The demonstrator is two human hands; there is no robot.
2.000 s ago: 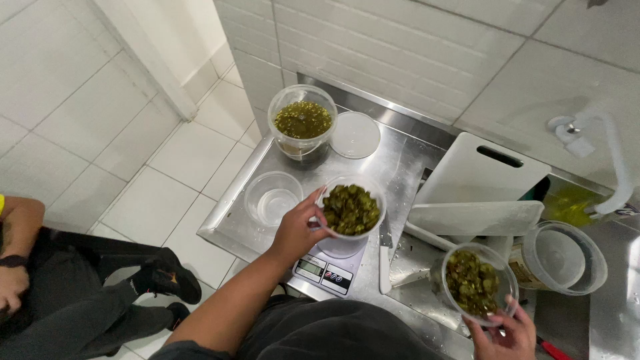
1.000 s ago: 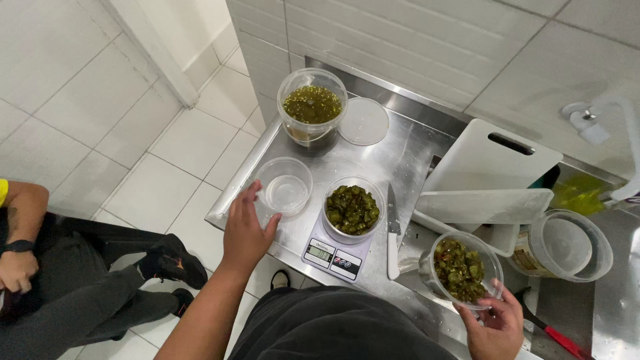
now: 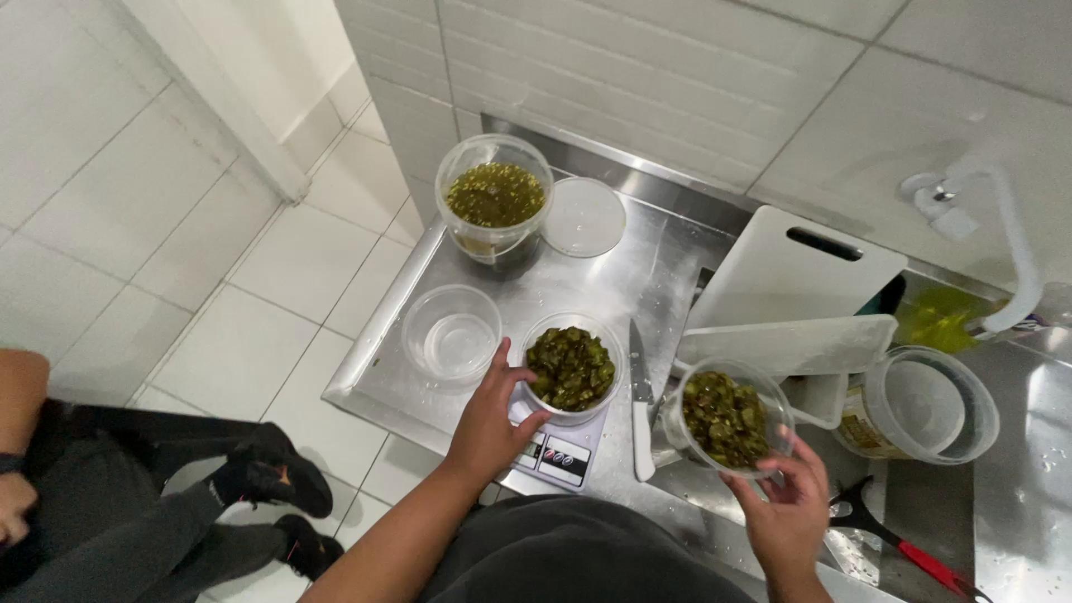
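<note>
My left hand (image 3: pixel 494 419) touches the left rim of a clear plastic tub of chopped dark green pickles (image 3: pixel 571 368), which rests on a white digital kitchen scale (image 3: pixel 563 456). My right hand (image 3: pixel 783 494) grips a second clear tub of the same green pieces (image 3: pixel 724 419) by its lower right side. Left of the scale stands an empty clear tub (image 3: pixel 452 337). Behind it is a large clear bucket (image 3: pixel 494 197) of green liquid with small seeds or bits, and a round white lid (image 3: pixel 584 218) lies beside that. A knife with a white handle (image 3: pixel 641 440) lies between the two filled tubs.
White cutting boards (image 3: pixel 796 268) and a translucent container (image 3: pixel 787 347) lean over the sink at right. Near them are an open clear bucket (image 3: pixel 930 406), a red-and-black utensil (image 3: pixel 921 561) and a white faucet (image 3: pixel 1005 234). Another person's legs (image 3: pixel 167 502) are at lower left.
The tub my left hand held is now on the scale. That hand went to the empty tub, then came back to the filled one. My right hand keeps its tub.
</note>
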